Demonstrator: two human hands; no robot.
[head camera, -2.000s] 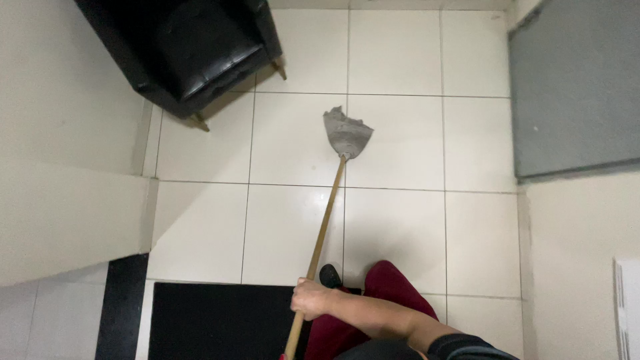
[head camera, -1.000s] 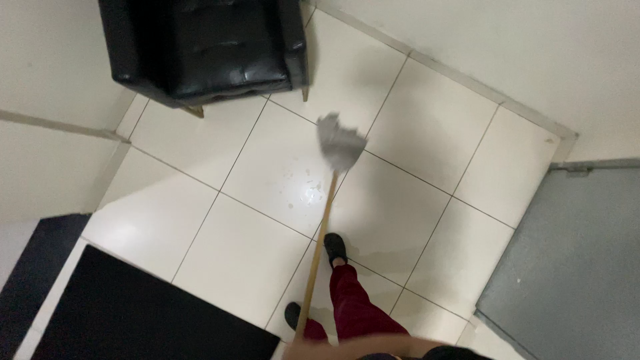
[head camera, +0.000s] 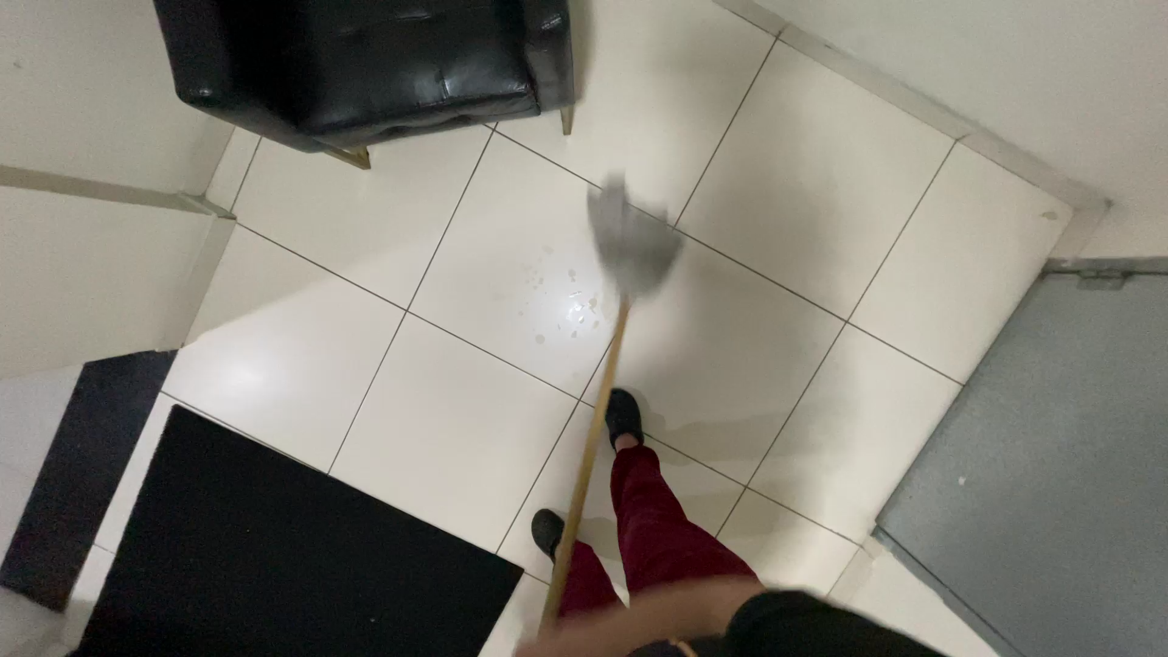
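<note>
A mop with a grey, blurred string head (head camera: 631, 239) rests on the pale tiled floor, its long wooden handle (head camera: 591, 438) running down to the bottom edge of the head view. My forearm in a black sleeve crosses the bottom of the view, and the hand at its end (head camera: 538, 644) is blurred and mostly cut off at the handle's lower end, so its fingers cannot be made out. The other hand does not show. Left of the mop head, small wet spots (head camera: 575, 308) shine on a tile.
A black leather armchair (head camera: 411, 73) with metal legs stands at the upper left. A black mat (head camera: 301, 538) lies at the lower left. A grey door (head camera: 1040, 456) is at the right. My feet in black shoes (head camera: 624, 416) stand near the handle. Walls border the floor.
Two seconds ago a hand showed clearly around the handle; now it is mostly out of view. The view has turned and shifted. Wet spots show on the tile beside the mop head.
</note>
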